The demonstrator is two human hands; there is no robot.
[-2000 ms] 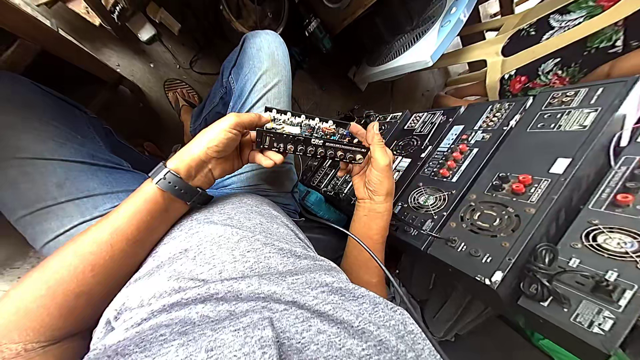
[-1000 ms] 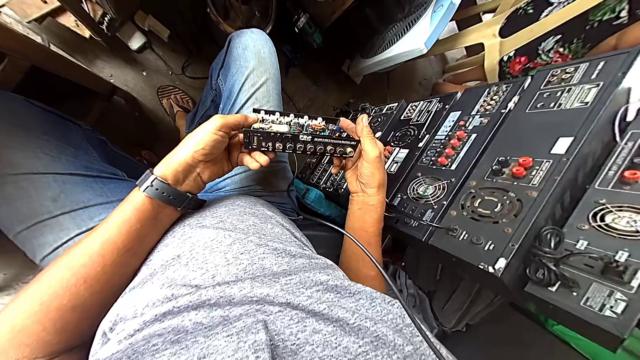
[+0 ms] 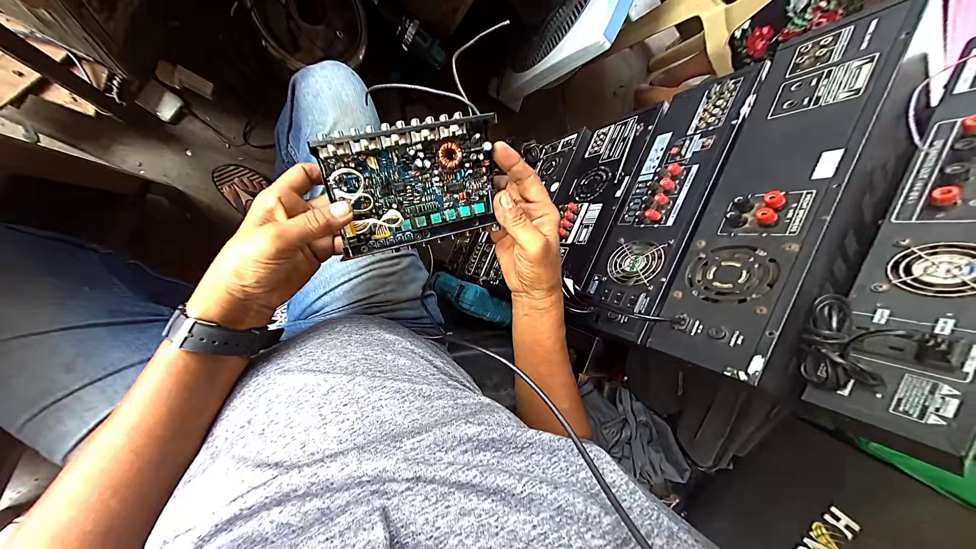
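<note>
An uncased audio circuit board unit (image 3: 415, 183) is held up between my two hands above my lap, its component side facing me. It carries a copper-wound toroidal coil (image 3: 450, 155), a row of green parts and bundled white wires (image 3: 377, 223). RCA-type jacks line its far edge, where a grey cable rises behind it. My left hand (image 3: 267, 236) grips the left end, the thumb by the white wires. My right hand (image 3: 526, 221) holds the right end, the thumb at its near corner and the index finger along its side.
Black audio amplifiers (image 3: 717, 221) stand in a row at the right, rear panels up, with a coiled black power cord (image 3: 831, 343). A teal power tool (image 3: 473, 299) lies right of my lap. A fan (image 3: 564, 46) is at the top. A thin black cable (image 3: 549, 412) crosses my shirt.
Both hands have tilted the unit, so its circuit side now faces me, where earlier its front panel of knobs showed. A grey cable now shows behind it.
</note>
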